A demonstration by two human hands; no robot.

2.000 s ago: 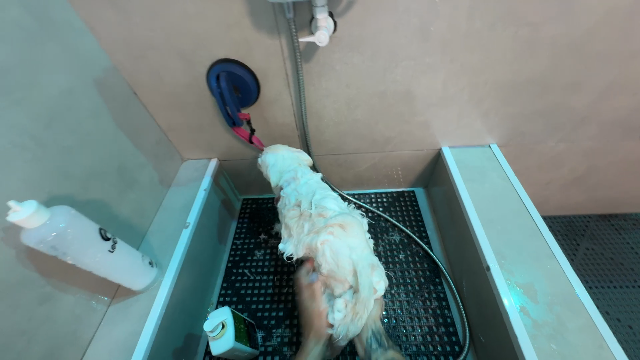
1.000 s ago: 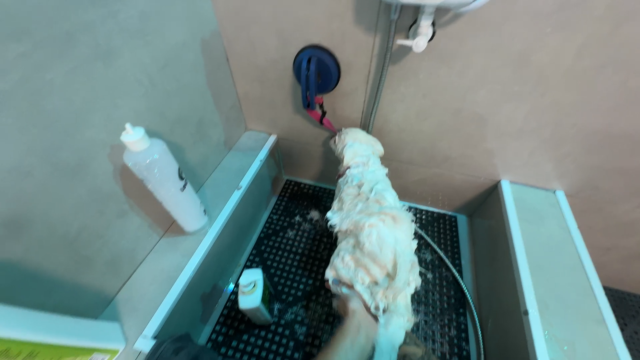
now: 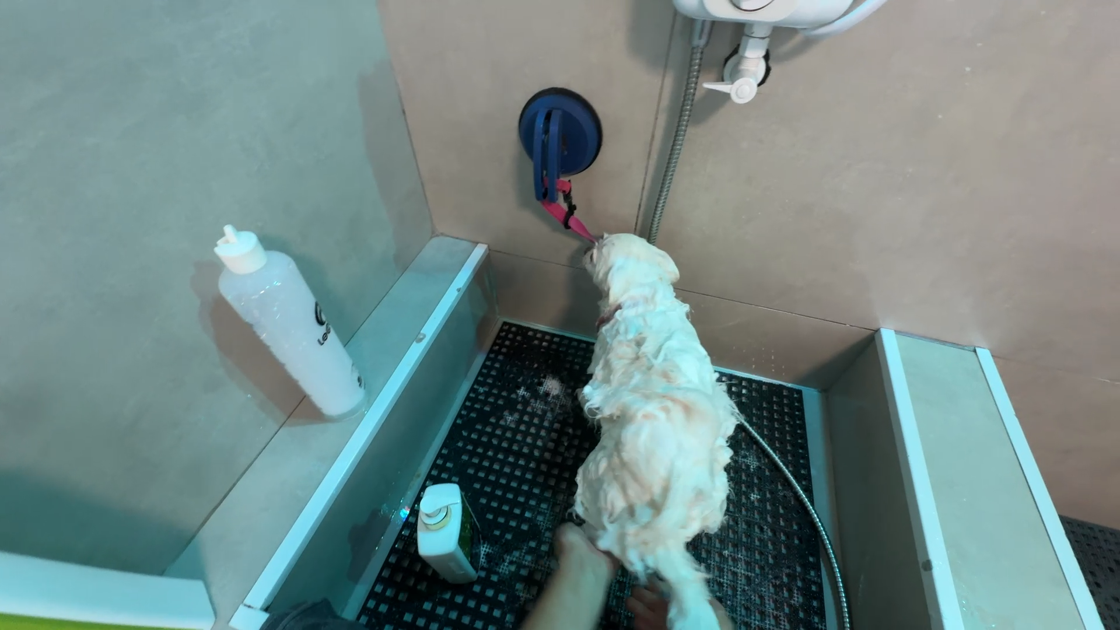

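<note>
A wet, light-coated dog [image 3: 661, 420] with lather in its fur stands on the black perforated mat, its head toward the back wall. My left hand [image 3: 582, 556] is at the dog's left hind leg, fingers partly hidden under the fur. Low behind the dog, my right hand [image 3: 652, 604] is mostly covered by the tail and the frame edge; its grip cannot be made out. A pink strap [image 3: 567, 219] runs from the dog's neck to a blue suction-cup handle [image 3: 560, 136] on the wall. A white bottle [image 3: 448, 532] stands on the mat.
A translucent squeeze bottle [image 3: 293, 328] stands on the left ledge [image 3: 385, 332]. A metal shower hose [image 3: 678, 144] hangs from the wall and curves along the dog's right side. White fittings [image 3: 748, 66] are overhead. The right ledge [image 3: 980, 455] borders the basin.
My left hand has moved down from the dog's side to its hind leg. My right hand, not seen one second ago, shows low behind the dog. The view has shifted.
</note>
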